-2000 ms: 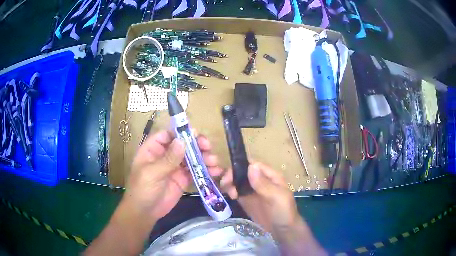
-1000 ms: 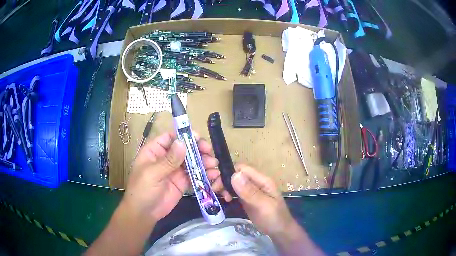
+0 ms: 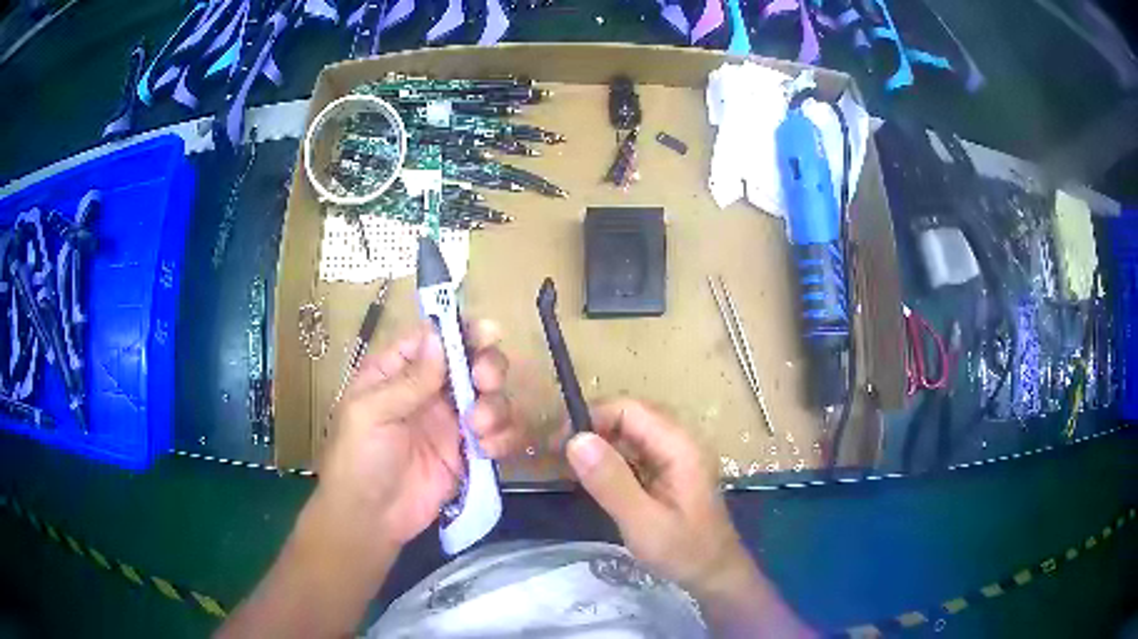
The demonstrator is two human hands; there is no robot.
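My left hand (image 3: pixel 418 424) is closed around a slim pen housing (image 3: pixel 453 356) with a black tapered nose and a white-lilac body. The nose points up and away, and the smooth side of the shell shows. Fingers hide part of its middle. My right hand (image 3: pixel 649 481) holds a narrow black half-shell (image 3: pixel 564 362) by its lower end, between thumb and fingers. The shell is seen edge-on, its tip pointing away. It is to the right of the pen housing and apart from it.
The cardboard tray (image 3: pixel 290 362) holds circuit-board assemblies (image 3: pixel 481 131), a tape roll (image 3: pixel 312 150), a black block (image 3: pixel 625 262), tweezers (image 3: pixel 741 356), scattered screws (image 3: pixel 749 464) and a blue electric screwdriver (image 3: pixel 811 212). A blue bin (image 3: pixel 137 300) stands left. Red-handled scissors or pliers (image 3: pixel 924 352) lie right.
The pen housing has turned about its length, so its open inside with parts no longer faces the camera. The black half-shell has turned from its broad face to edge-on.
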